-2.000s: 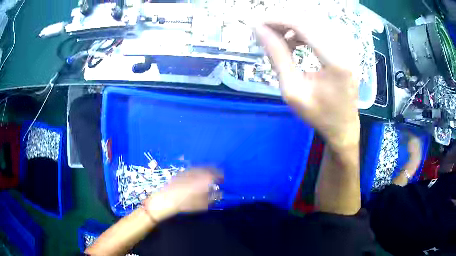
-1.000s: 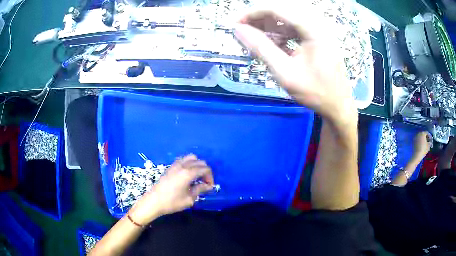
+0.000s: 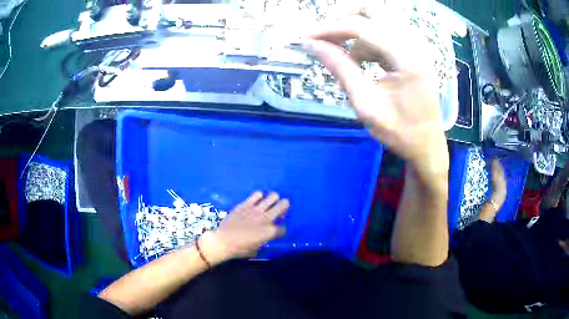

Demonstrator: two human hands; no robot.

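A pile of small white stemmed parts [image 3: 171,224] lies in the near left corner of the large blue bin [image 3: 249,156]. My left hand [image 3: 252,224] is over the bin just right of the pile, palm down with fingers spread; no part shows in it. My right hand [image 3: 390,93] is raised over the clear parts tray [image 3: 450,112], thumb and fingertips near the right end of the metal fixture [image 3: 206,43]. Its fingertips are washed out by glare, so I cannot tell whether they hold a part. A pale heap of small components [image 3: 306,87] lies in the tray.
A flat dark rectangle [image 3: 463,93] lies right of the tray. Side blue bins with pale parts stand at left [image 3: 45,184] and right [image 3: 474,187]. Another person's hand [image 3: 498,184] is at the right one. A round bowl feeder [image 3: 530,50] stands far right. Thin tubing [image 3: 115,65] is at left.
My left hand has opened from its curled pose and moved slightly right. My right hand stays over the tray with small shifts. The other person's hand has moved left over the right side bin.
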